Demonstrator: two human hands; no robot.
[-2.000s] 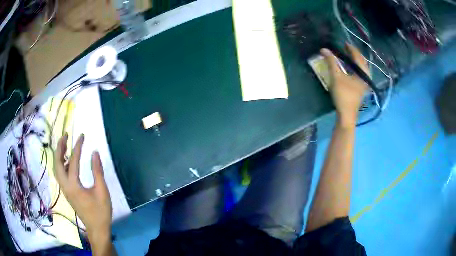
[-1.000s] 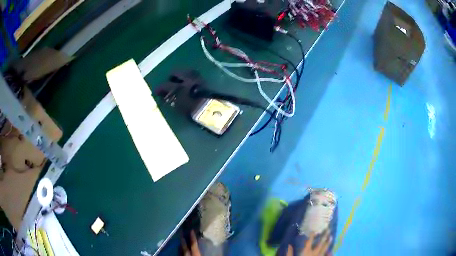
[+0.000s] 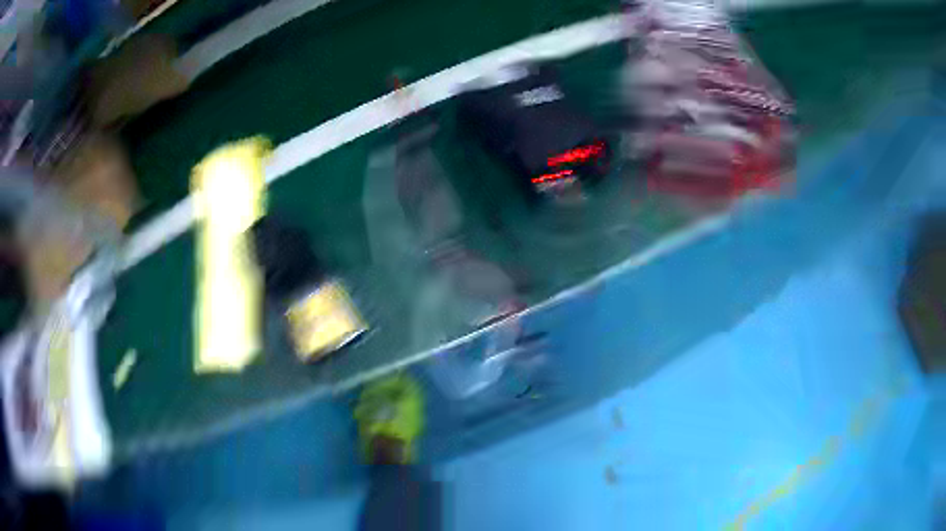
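The frame is strongly blurred by motion, and neither of my hands shows. The iron stand (image 3: 324,319), a small dark box with a yellowish face, lies near the front edge of the green-matted bench. The long pale yellow paper strip (image 3: 228,270) lies to its left. A dark shape (image 3: 282,254) touches the stand's back; I cannot tell if the soldering iron is there. A black box (image 3: 534,119) with red lit marks stands farther right. Smeared pale and reddish cables (image 3: 456,259) run between them to the bench edge.
A bundle of red and whitish wires (image 3: 716,114) lies at the right of the bench. A white sheet (image 3: 88,399) is at the far left. A yellow-green thing (image 3: 390,415) is below the bench edge. A dark object (image 3: 926,296) stands on the blue floor (image 3: 664,446) at right.
The view has swung right along the bench and blurred. The hands seen low over my legs a second ago are out of the picture. Earlier, my right hand was at the stand.
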